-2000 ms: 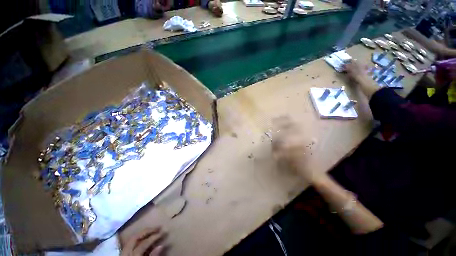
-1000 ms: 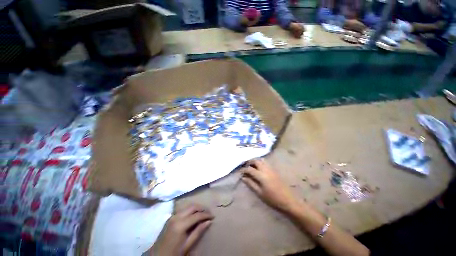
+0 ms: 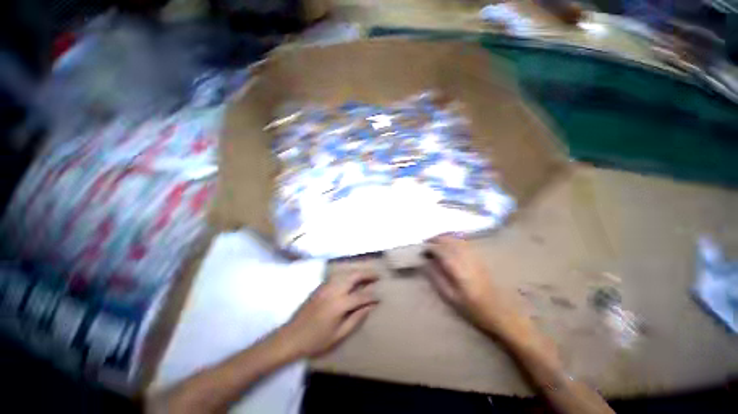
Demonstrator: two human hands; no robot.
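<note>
The frame is blurred. A large open brown carton (image 3: pixel 526 137) holds a heap of blue-and-gold small parts (image 3: pixel 388 145) on a glaring white liner sheet (image 3: pixel 388 214). My left hand (image 3: pixel 336 311) rests low over the bench near the white board, fingers bent; I see nothing in it. My right hand (image 3: pixel 461 279) is at the carton's near edge, its fingertips beside the small carton flap (image 3: pixel 407 259). Whether the fingertips grip the flap or anything else cannot be told.
A white board (image 3: pixel 235 299) lies left of my left hand. A printed carton sheet (image 3: pixel 113 210) is at far left, cloudy plastic behind it. A clear plastic scrap (image 3: pixel 621 323) and a white plate (image 3: pixel 716 283) lie right. A green conveyor (image 3: pixel 631 113) runs behind.
The view has swung left and down since the earlier frames. My right hand came from the bench's middle to the carton's near edge. My left forearm now shows more fully.
</note>
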